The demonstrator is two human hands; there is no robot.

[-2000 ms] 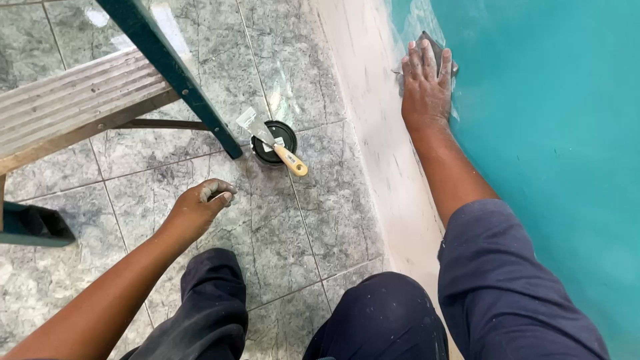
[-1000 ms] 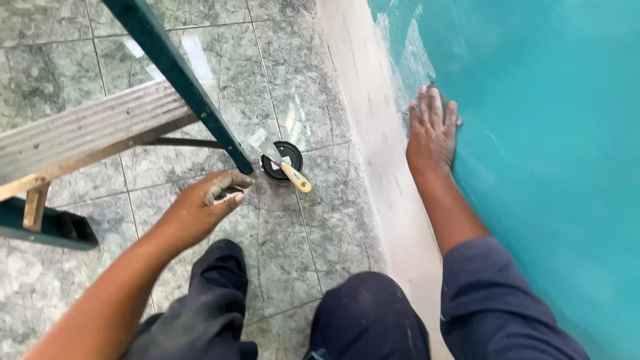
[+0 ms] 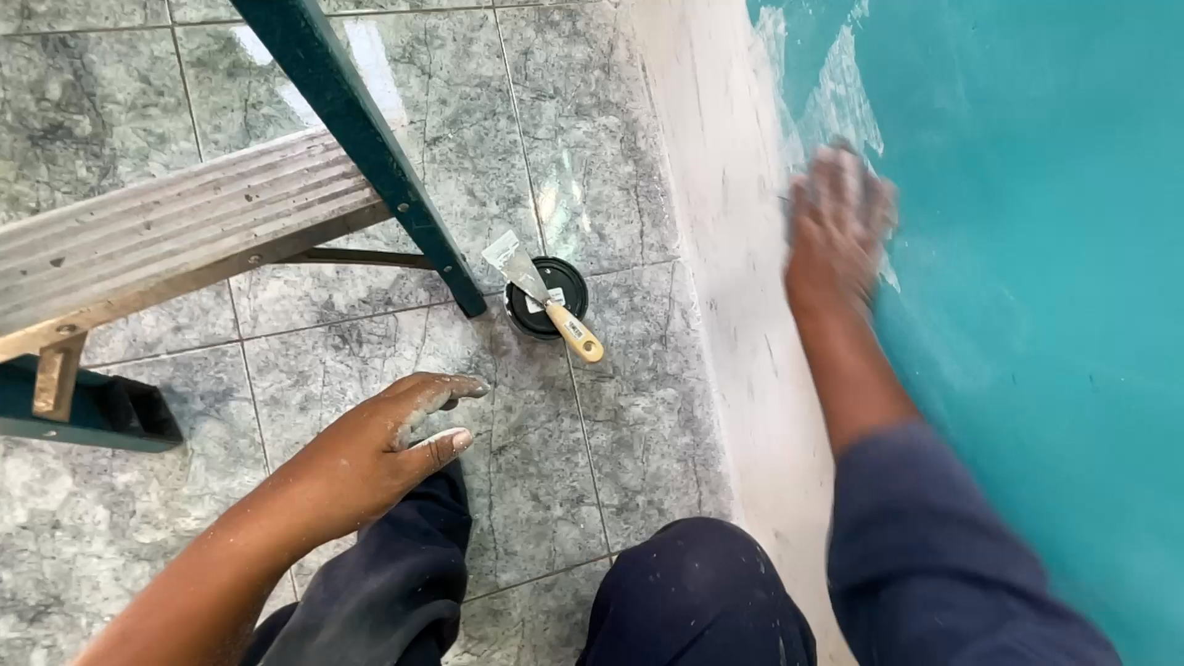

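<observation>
My right hand (image 3: pixel 840 231), blurred and dusted white, lies flat on the teal wall (image 3: pixel 1045 277) where it meets the pale lower band (image 3: pixel 740 231). A dark edge, apparently a sanding sheet, shows at its fingertips; the palm hides the rest. Around the fingers are whitish filler patches (image 3: pixel 842 92). My left hand (image 3: pixel 430 421) hangs over the floor, thumb and fingers apart, holding nothing, with white dust on it. Beyond it, a putty knife with a wooden handle (image 3: pixel 575 333) rests across a round black lid or tub (image 3: pixel 566 277) on the tiles.
A stepladder with teal rails (image 3: pixel 370 139) and a ribbed metal step (image 3: pixel 185 222) stands at the left on grey marbled floor tiles (image 3: pixel 370 333). One ladder foot (image 3: pixel 139 407) is at the far left. My knees, in dark trousers, are at the bottom.
The dark sheet showed more plainly under my right hand two seconds ago. That hand has kept moving over the same wall area. The fingers of my left hand have spread.
</observation>
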